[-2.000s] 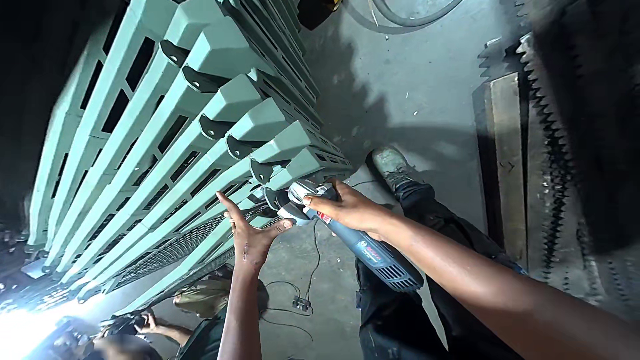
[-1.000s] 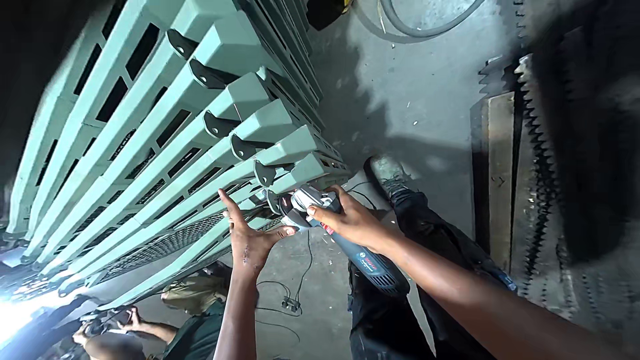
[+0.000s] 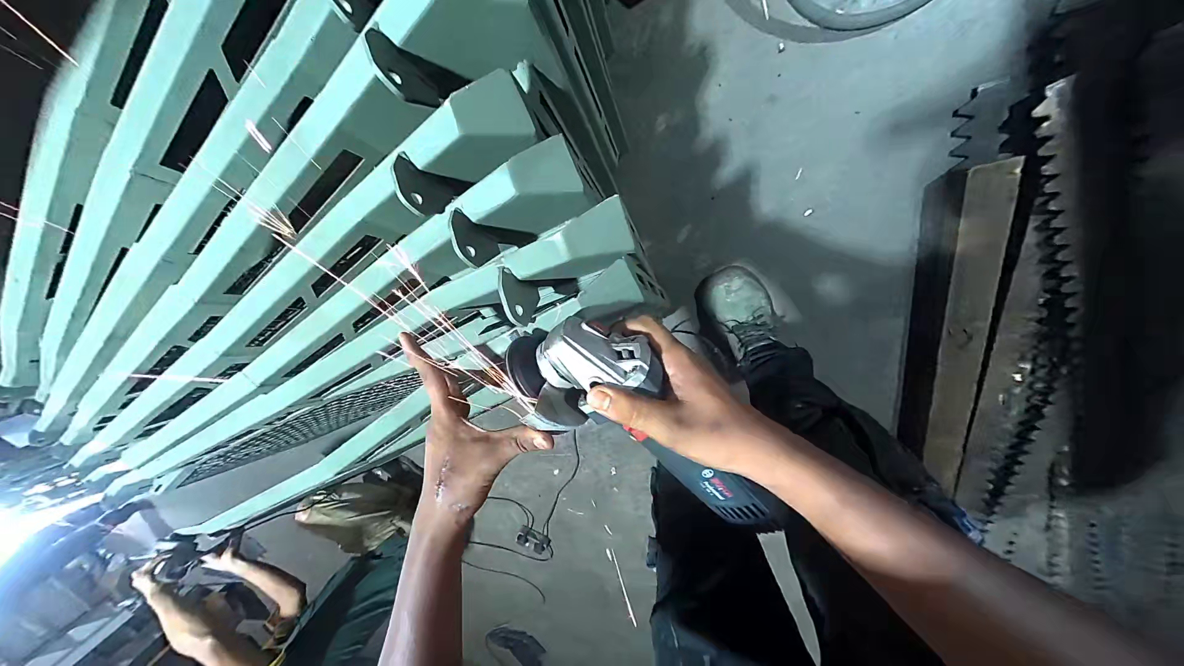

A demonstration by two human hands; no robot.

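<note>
My right hand (image 3: 680, 398) grips a Bosch angle grinder (image 3: 601, 365) around its metal gear head, with the dark blue body (image 3: 717, 490) below the palm. The grinder's disc (image 3: 525, 370) is at the edge of the nearest pale green metal frame (image 3: 620, 287), and sparks fly from it toward the upper left. My left hand (image 3: 467, 444) is spread just left of the disc, fingers apart, with the thumb near the disc guard (image 3: 555, 409). Whether its fingers touch the frame is hard to tell. Dark curved metal tabs (image 3: 518, 296) stick out from the row of frames.
At the lower left a co-worker's hands (image 3: 176, 601) hold a dark tool near a bright light. Cables and a connector (image 3: 534, 539) lie on the concrete floor. Toothed metal strips (image 3: 1045, 277) and a wooden plank (image 3: 971, 324) lie at the right. My shoe (image 3: 737, 301) stands beside the frames.
Sparks now stream from the grinder's disc; none show in the earlier frames. Both hands keep about the same places relative to the grinder.
</note>
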